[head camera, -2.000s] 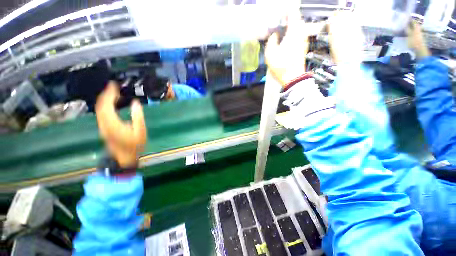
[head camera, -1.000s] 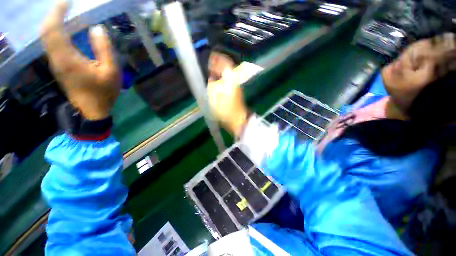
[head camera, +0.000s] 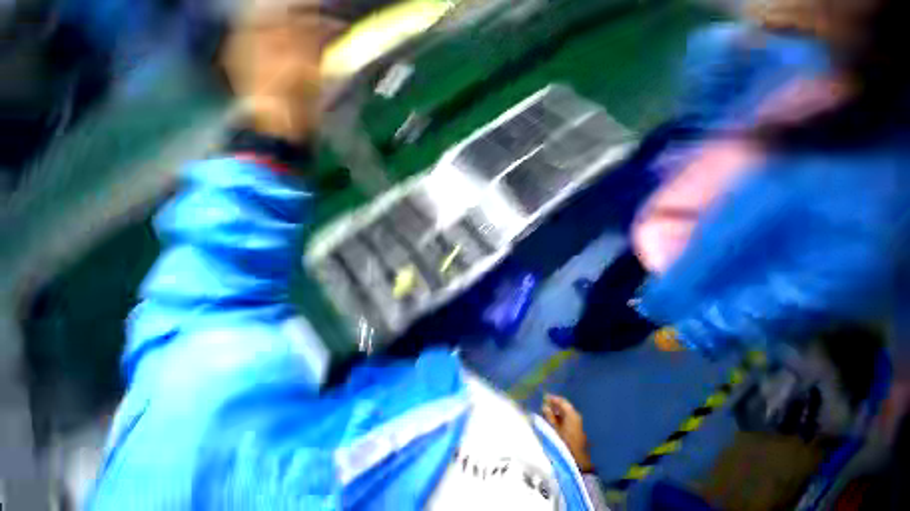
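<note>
My left hand (head camera: 274, 75) is raised at the top left, badly blurred; its finger pose and any hold are unclear. A pale yellow strip-like shape (head camera: 384, 38) lies beside it; contact is unclear. Below, a white component tray (head camera: 329, 245) with dark pockets and yellow marks lies on the green bench (head camera: 469, 120). A second tray (head camera: 609, 130) adjoins it, with white glare between them. A small curled hand (head camera: 567, 427) shows at the bottom beside a white surface with dark print (head camera: 499, 454); it may be my right hand, but I cannot tell.
A person in a blue smock (head camera: 778, 250) stands close at the right. Below are the blue floor (head camera: 584, 384), black-yellow striped tape (head camera: 683, 429) and a brown box-like shape (head camera: 768, 469). A pale post (head camera: 354, 145) rises behind the trays.
The view has swung down and right, bringing the floor into sight. The right arm that reached over the trays is no longer there. My left arm stays raised; the overhead white area is out of view.
</note>
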